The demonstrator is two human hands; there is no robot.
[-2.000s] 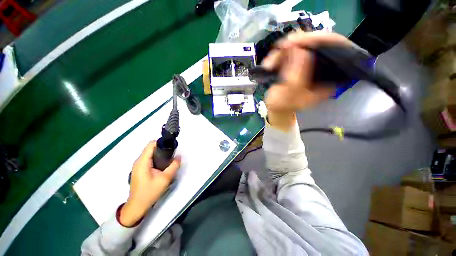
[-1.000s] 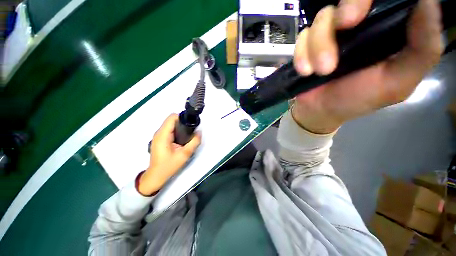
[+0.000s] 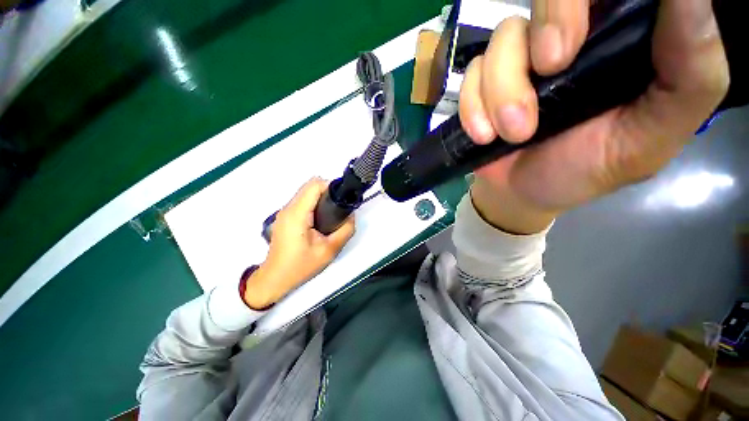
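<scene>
My left hand (image 3: 300, 242) grips the dark dryer handle (image 3: 335, 210) over the white work pad (image 3: 234, 205). The dryer's barrel is mostly hidden below the fist. The ribbed strain relief (image 3: 370, 160) leaves the handle's upper end, and the power cord (image 3: 379, 99) is bundled in loops beyond it. My right hand (image 3: 587, 156) is closed around the thick black electric screwdriver (image 3: 476, 148), large and near the camera. Its thin bit (image 3: 372, 196) points left to the handle's cord end. Whether the bit touches it, I cannot tell.
The screw feeder (image 3: 470, 49) stands behind the screwdriver, partly hidden by my right hand. A tan cardboard piece (image 3: 425, 67) is beside it. The green bench (image 3: 74, 345) has a curved white edge strip. Cardboard boxes (image 3: 657, 362) are on the grey floor at the lower right.
My right hand has brought the screwdriver from beside the feeder down and left, and its bit is now at the handle's cord end. My left hand still holds the handle. The view has shifted.
</scene>
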